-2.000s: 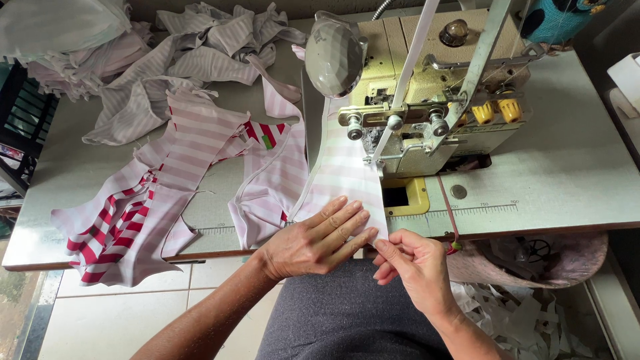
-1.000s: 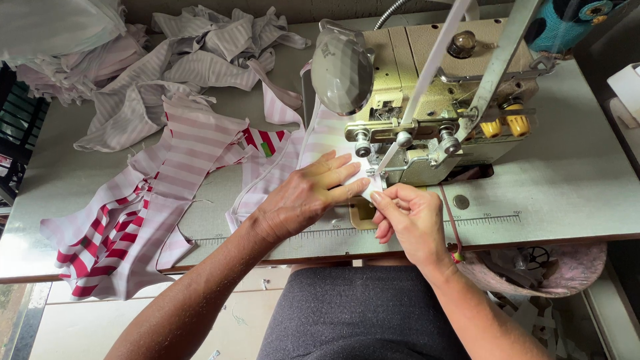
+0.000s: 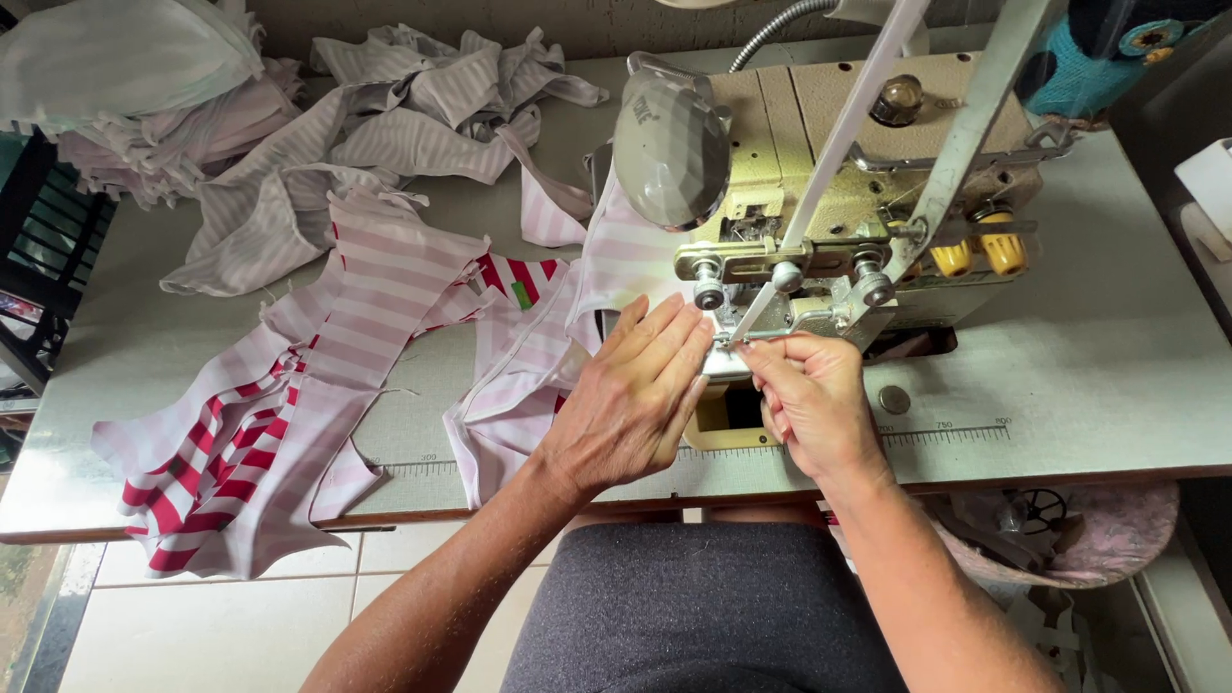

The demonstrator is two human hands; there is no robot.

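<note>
An industrial sewing machine (image 3: 799,164) stands on the table, with a white elastic band (image 3: 837,144) running down to its presser foot. My left hand (image 3: 630,399) lies flat, fingers together, on pale striped fabric (image 3: 630,245) just left of the foot. Close to the foot on its right side, my right hand (image 3: 808,399) pinches the edge of the work between thumb and forefinger; the fingers hide most of that edge. Sewn striped pieces (image 3: 520,375) trail off to the left of my left hand. Farther left lies a pink-and-white garment piece with red stripes (image 3: 260,414).
Grey striped fabric pieces (image 3: 423,125) are heaped at the back left beside a stack of pale cloth (image 3: 144,87). A black crate (image 3: 58,241) is at the left edge. Under the table's right side hangs a cloth scrap holder (image 3: 1107,534). A printed ruler (image 3: 948,435) runs along the front.
Both hands have moved up toward the presser foot, and the fabric has gone with them farther under the machine. The left hand now lies beside the foot instead of near the table's front edge.
</note>
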